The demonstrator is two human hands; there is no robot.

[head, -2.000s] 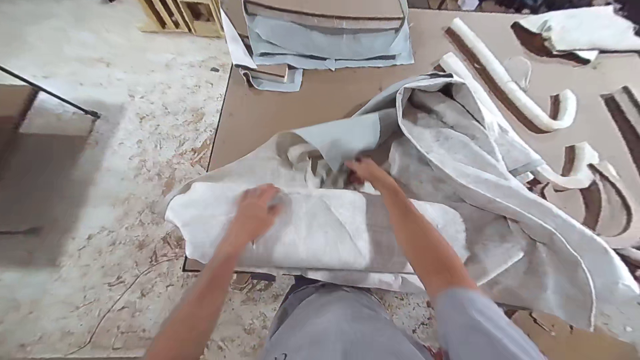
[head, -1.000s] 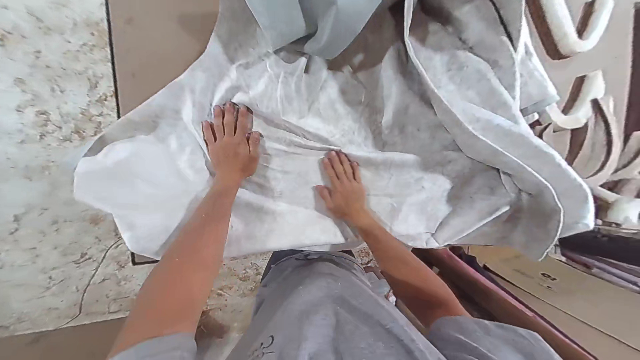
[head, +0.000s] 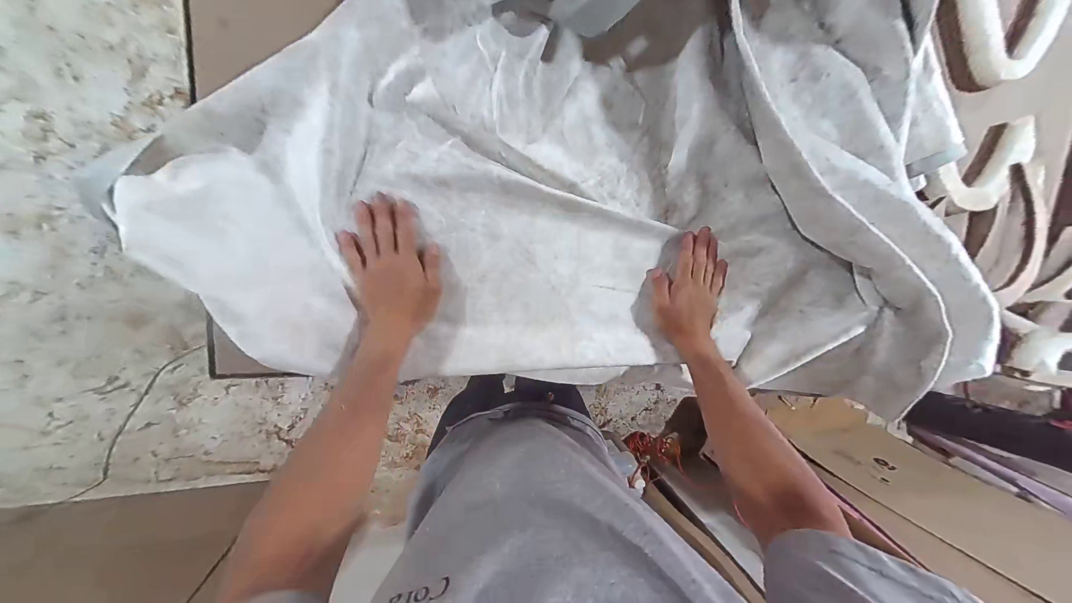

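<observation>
A large sheet of pale grey-white material, probably a leather hide with its suede side up (head: 536,276), lies wrinkled over the work table and overhangs its near edge. My left hand (head: 392,272) rests flat on it left of the middle, fingers spread. My right hand (head: 691,289) lies palm down on it to the right, beside a long diagonal crease, its fingers slightly apart. Neither hand grips anything. Thick folds of the same material (head: 854,193) are heaped at the right. A smoother blue-grey patch (head: 599,12) shows at the top.
The brown table top (head: 251,42) shows at the upper left. White-and-brown curved padded pieces (head: 992,50) lie along the right. Flattened cardboard (head: 930,486) is below right, near a tangle of red strands (head: 653,448). A thin cord (head: 126,435) runs across the stained floor at left.
The rolled near part of the sheet now lies spread out. My hands have gone from the roll and folds to lying flat on it, and are farther apart than a second ago. The view has moved closer.
</observation>
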